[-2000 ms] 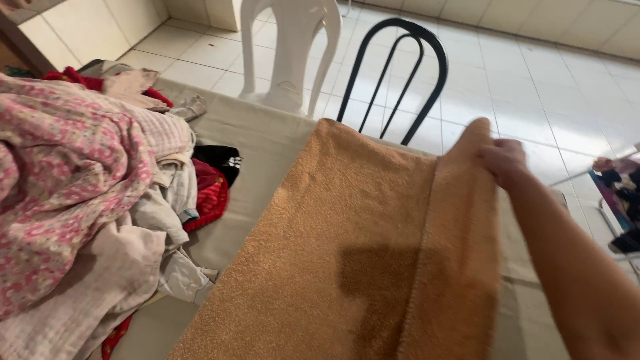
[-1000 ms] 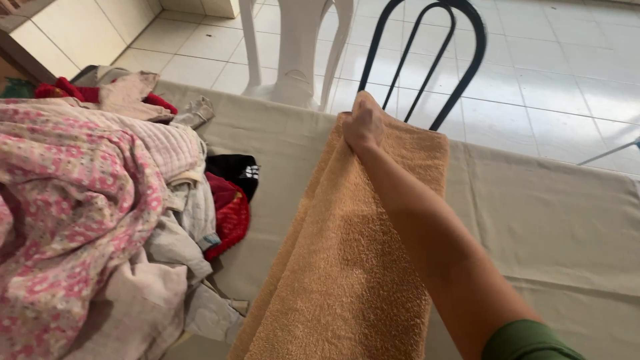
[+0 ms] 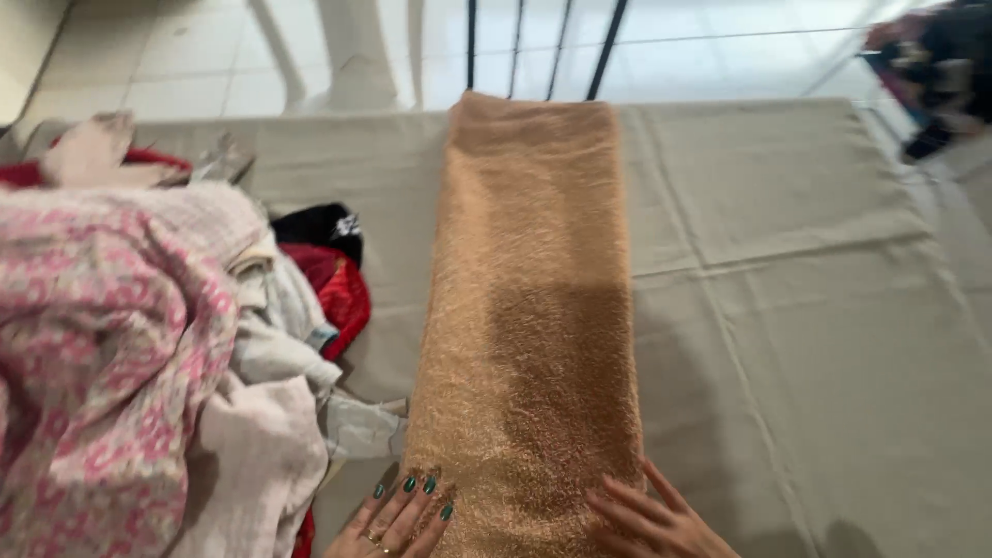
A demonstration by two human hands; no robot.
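Note:
An orange-brown terry towel (image 3: 535, 310), folded into a long strip, lies lengthwise on a table with a beige cloth. At the strip's near end, my left hand (image 3: 399, 519) rests flat on its left edge, fingers apart, with green nails and a ring. On the right edge lies my right hand (image 3: 659, 515), slightly blurred, its fingers spread and touching the towel. Neither hand grips the fabric. The towel's nearest end runs out of view at the bottom.
A heap of clothes with a pink floral cloth (image 3: 101, 325) covers the table's left side, a red garment (image 3: 345, 302) at its edge. Beyond the beige tablecloth (image 3: 775, 178) stand a white plastic chair (image 3: 356, 54) and a black metal chair (image 3: 608, 46). Dark laundry (image 3: 945, 70) hangs at upper right.
The towel was wider two seconds ago and is now a narrow strip. A hand that held its far end a second ago has come back to the near end, where both hands now lie.

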